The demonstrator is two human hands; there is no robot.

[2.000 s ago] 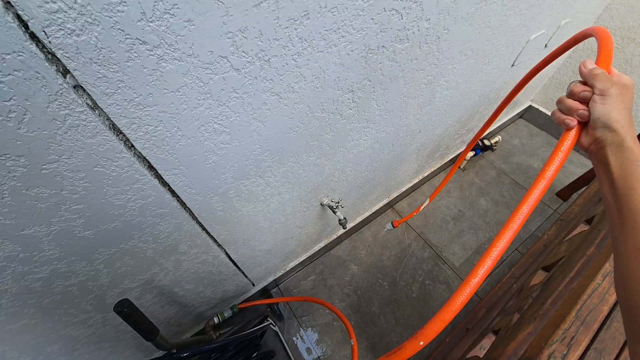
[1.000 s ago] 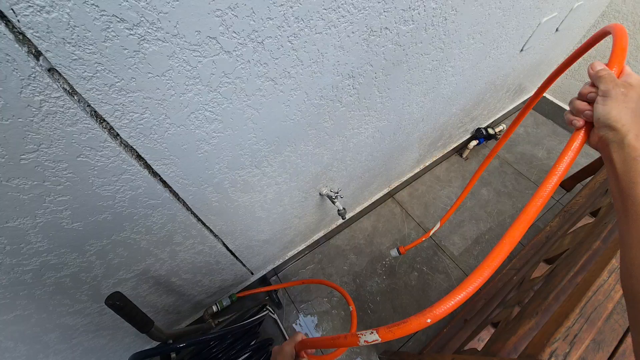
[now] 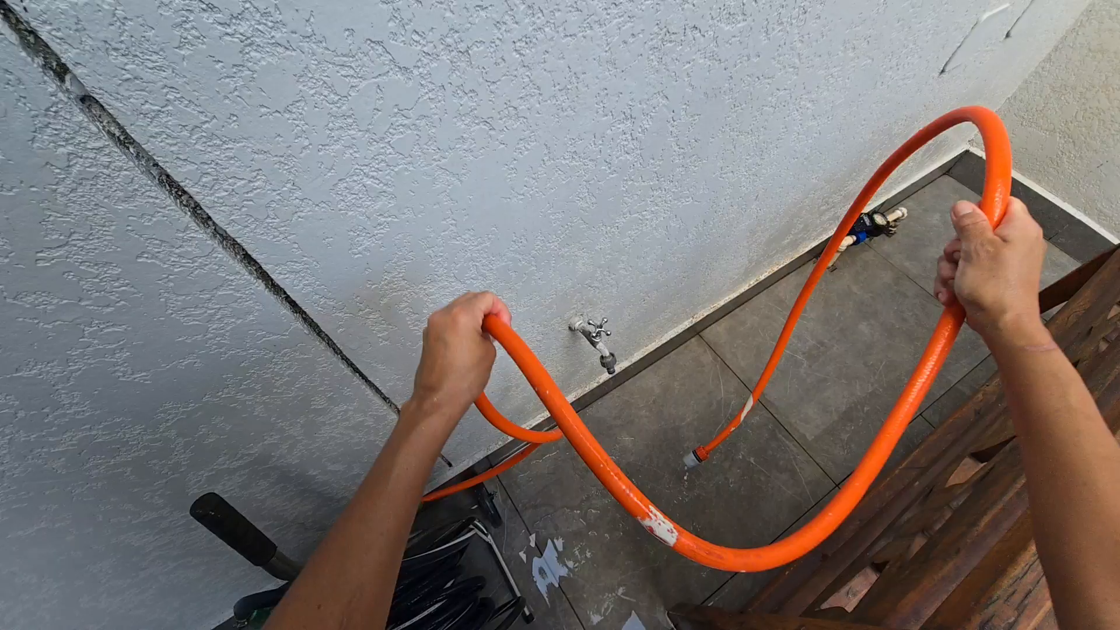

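Observation:
An orange garden hose (image 3: 752, 558) hangs in a wide loop between my two hands. At the right, my right hand (image 3: 997, 262) is closed around it, and beyond that hand the hose arches over and drops to a free end with a connector (image 3: 696, 457) above the floor tiles, where drops of water show. My left hand (image 3: 459, 350), left of centre, grips another stretch, which curves back behind it toward the lower left. On the wall between my hands is a metal tap (image 3: 595, 341) with nothing joined to its spout.
At the bottom left stands a reel of dark hose (image 3: 446, 577) with a black handle (image 3: 232, 528). A water meter (image 3: 871, 227) with pipes sits along the wall's foot. A slatted wooden bench (image 3: 962, 516) fills the lower right. White scraps (image 3: 549, 569) lie on the tiles.
My left hand, at the bottom edge one second ago, has risen with the hose in it. The stretch between my hands now sags in a loop. My right hand has kept its hold.

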